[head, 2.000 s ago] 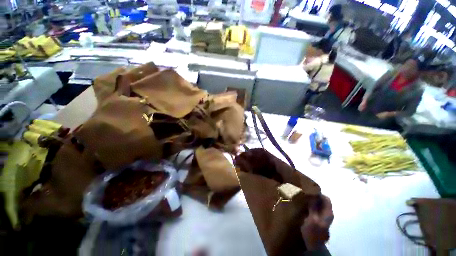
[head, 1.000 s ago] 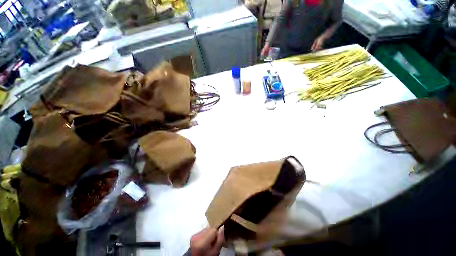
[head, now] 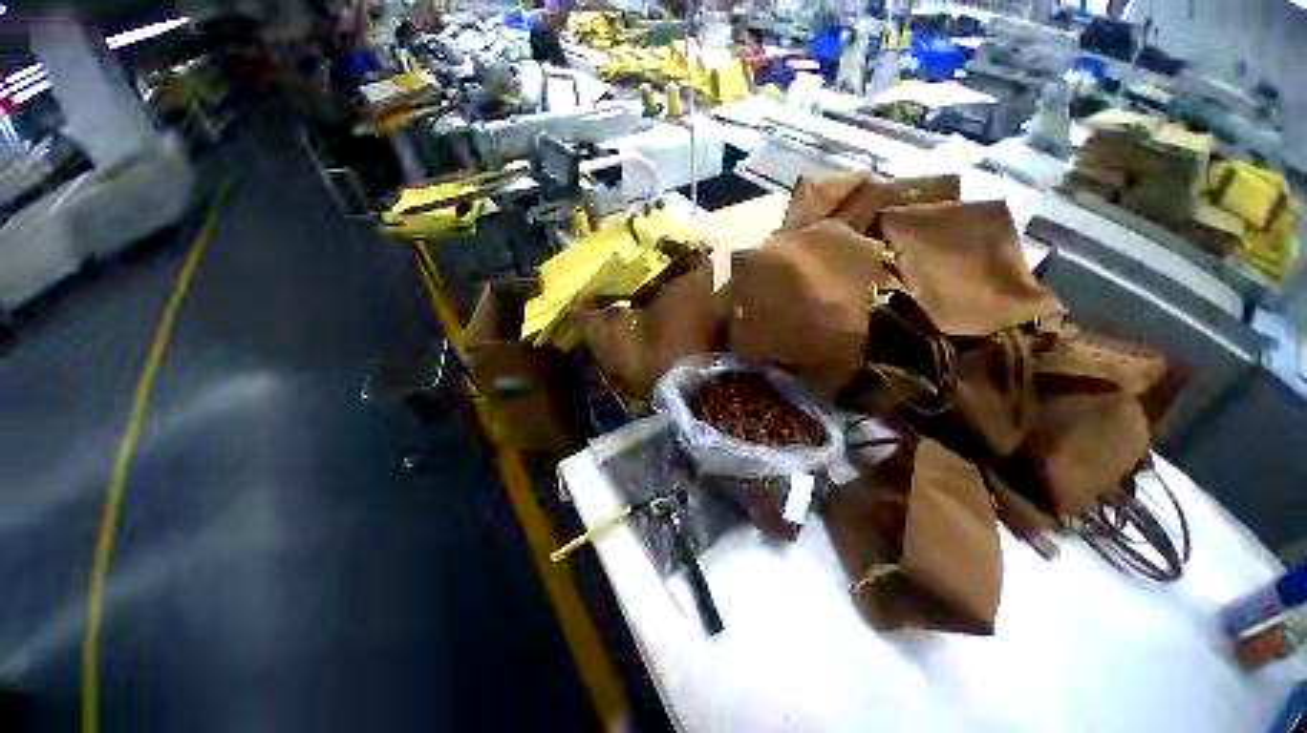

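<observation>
Neither of my hands is in the picture. Nearest in front of me, a brown bag point(head: 932, 537) lies on the white table point(head: 803, 652). To its left stands a clear plastic bag point(head: 717, 447) with a rolled-open rim, full of small red-brown strips point(head: 753, 408). A hammer-like tool point(head: 695, 566) with a black handle lies near the table's left edge on a grey see-through sheet or bag point(head: 631, 494). A thin yellow strip point(head: 595, 530) sticks out over that edge.
A pile of brown bags point(head: 810, 294) covers the table's far part. Yellow pieces point(head: 609, 279) lie beside it. A blue-capped bottle point(head: 1276, 602) is cut off at the right. A dark aisle point(head: 330, 473) with yellow lines runs along the left. Workstations stand behind.
The view has swung left to the aisle and table corner. My hands and the bag they held have left the picture, as have the yellow-green strips and the bag at the table's right.
</observation>
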